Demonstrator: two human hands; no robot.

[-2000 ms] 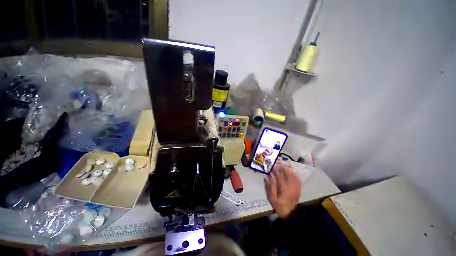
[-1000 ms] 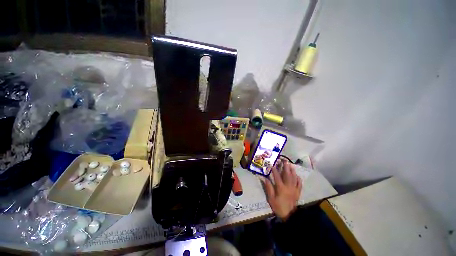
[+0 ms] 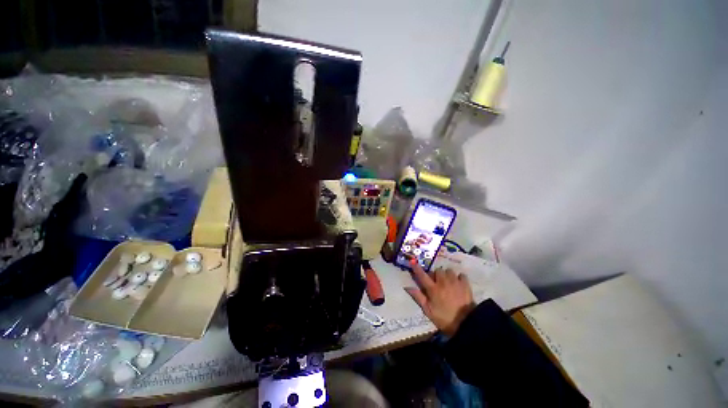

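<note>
The smartphone [image 3: 427, 233] leans upright to the right of the sewing machine, its screen lit. My right hand [image 3: 444, 298] is just below it, with the index fingertip at the lower part of the screen; the hand holds nothing. The black button-sewing machine head [image 3: 291, 299] stands in the middle. The shiny work plate [image 3: 293, 392] shows below it with no cloth on it. My left hand is not in view.
A beige two-compartment button tray [image 3: 177, 307] and crumpled plastic bags [image 3: 48, 335] lie at left. A red-handled tool [image 3: 373, 284], silvery snips [image 3: 370, 316] and the control panel [image 3: 369, 201] are between machine and phone. A thread cone [image 3: 489, 84] stands upper right.
My right hand has moved from beside the phone's lower edge to its screen, index finger extended. More dark sleeve shows. The camera view has shifted slightly.
</note>
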